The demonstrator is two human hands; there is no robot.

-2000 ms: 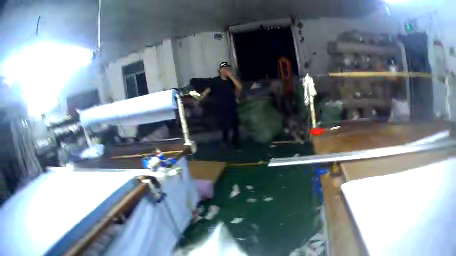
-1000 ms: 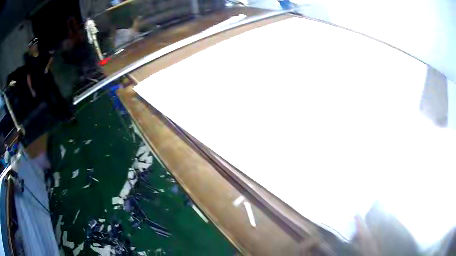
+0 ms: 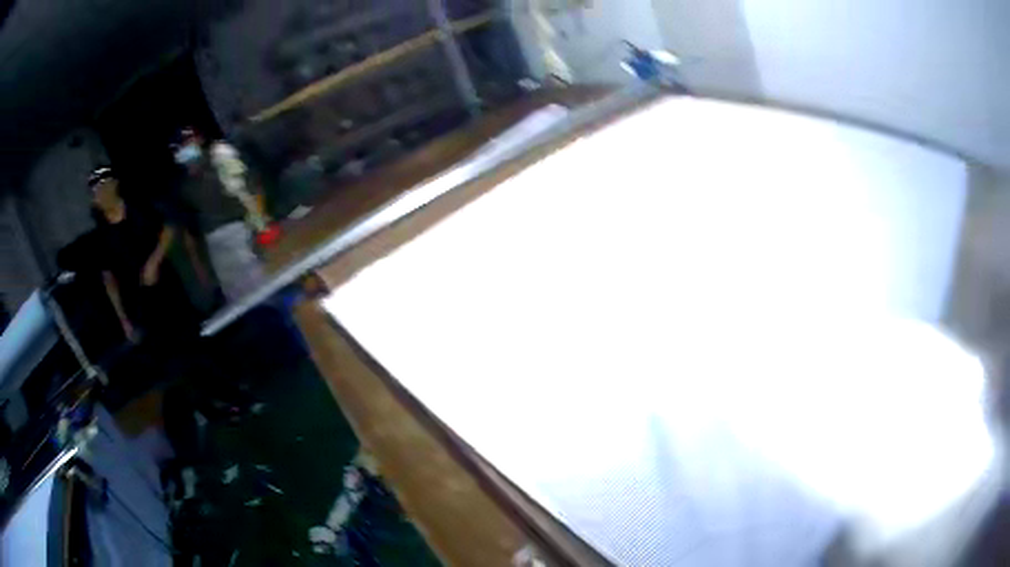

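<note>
A large white cloth (image 3: 620,277) lies flat over most of the table. Glare washes out much of it, and a fine pattern shows near the bottom. Its near left edge runs along the brown table edge (image 3: 404,460). At the lower right a bright, blurred white mass hides the cloth; I cannot tell what it is. Neither of my hands can be made out. A long silver track (image 3: 410,207) crosses the table beyond the cloth, and a small blue-and-white machine (image 3: 653,63) is at its far end.
Two people stand at the left, one in dark clothes (image 3: 135,260) and one with a face mask (image 3: 227,222) by the table end. A red object (image 3: 268,235) is there. Pale scraps (image 3: 338,515) lie on the dark green floor. Another table with pale cloth (image 3: 122,487) is at lower left.
The view has swung right and the cloth now fills much of it. A masked person now shows at the table end. A blurred hand at the cloth's lower edge one second ago is no longer visible.
</note>
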